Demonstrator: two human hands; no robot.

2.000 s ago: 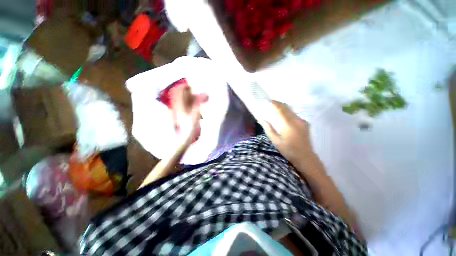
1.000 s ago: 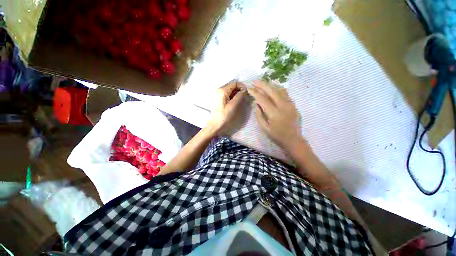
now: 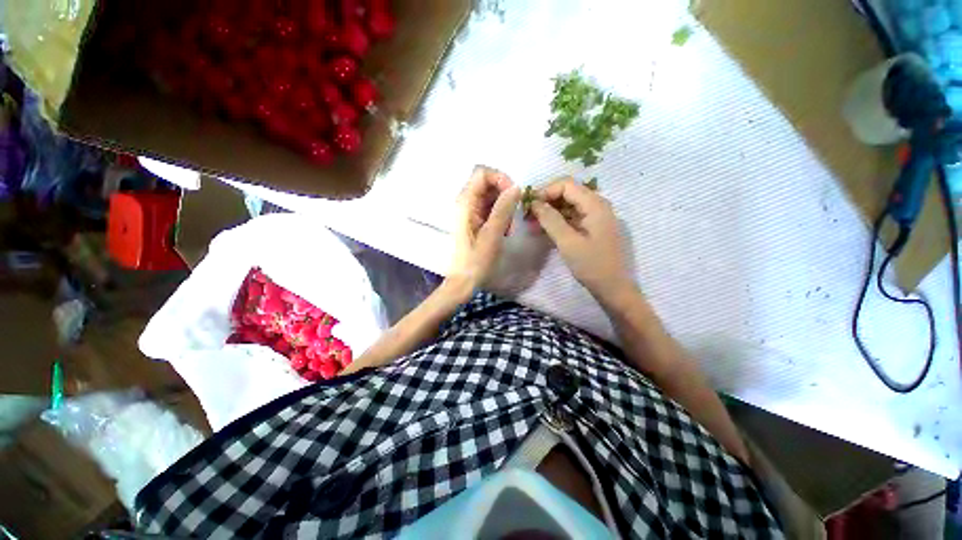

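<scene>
My left hand (image 3: 484,224) and my right hand (image 3: 579,229) meet over the white table (image 3: 728,264) in front of the checked apron. Between their fingertips is a tiny green calyx (image 3: 528,199), pinched by my right fingers. My left fingers are curled; a hint of red shows near the fingertips, but what they hold is mostly hidden. A small pile of green calyxes (image 3: 587,116) lies just beyond my right hand. One loose calyx (image 3: 681,36) lies farther off.
A cardboard carton (image 3: 420,90) of shiny red heads (image 3: 344,70) stands at upper left. A white sack (image 3: 200,316) of pinkish-red pieces (image 3: 301,327) is left of my lap. A teal glue gun (image 3: 911,179) with looping black cord (image 3: 892,387) lies at right beside a white round holder (image 3: 867,109).
The left hand has left the white sack and come over the table. Since one second ago, the right fingers have closed around a green calyx beside the left fingertips. The view has also shifted.
</scene>
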